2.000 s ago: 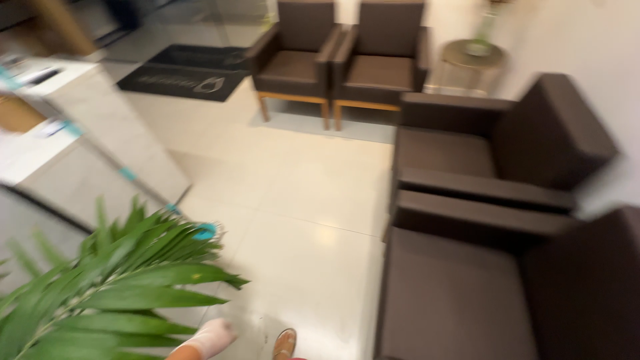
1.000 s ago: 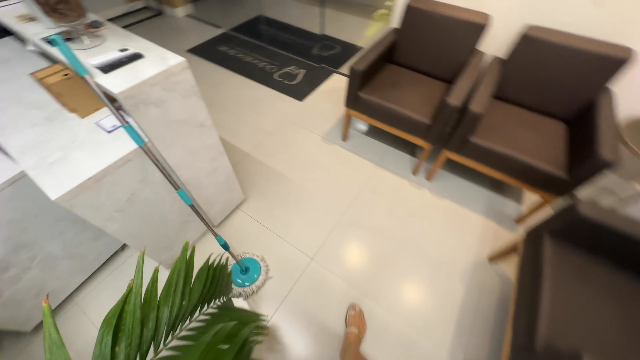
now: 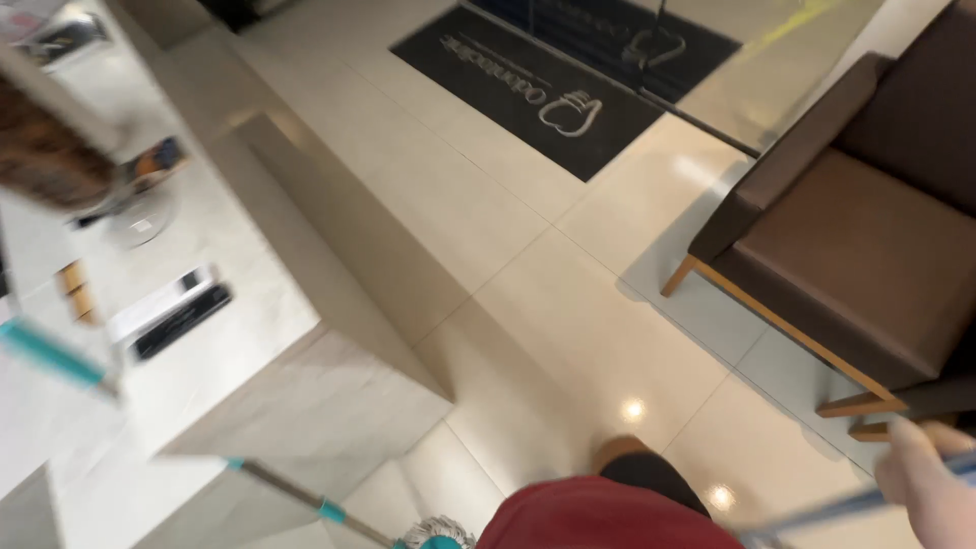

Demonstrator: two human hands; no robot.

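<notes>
My right hand (image 3: 926, 480) is at the lower right edge, blurred, with its fingers closed around a blue-grey pole (image 3: 831, 509) that slants down to the left toward the floor. My left hand is not in view. At the lower left, a spin mop with a steel and teal handle (image 3: 286, 486) leans by the marble counter; its white string head (image 3: 438, 531) with a teal disc shows at the bottom edge. My leg in dark red cloth (image 3: 602, 518) hides part of the floor and the pole's lower end.
The marble reception counter (image 3: 252, 305) at left bears a glass vase (image 3: 141, 213), a black device (image 3: 181, 322) and small items. A black doormat (image 3: 526, 91) lies by the glass door (image 3: 793, 46). A brown armchair (image 3: 862, 252) with wooden legs stands at right.
The view has swung strongly toward the counter and doormat. My right hand and the blue-grey pole have come into sight. The plant leaves seen earlier are out of view.
</notes>
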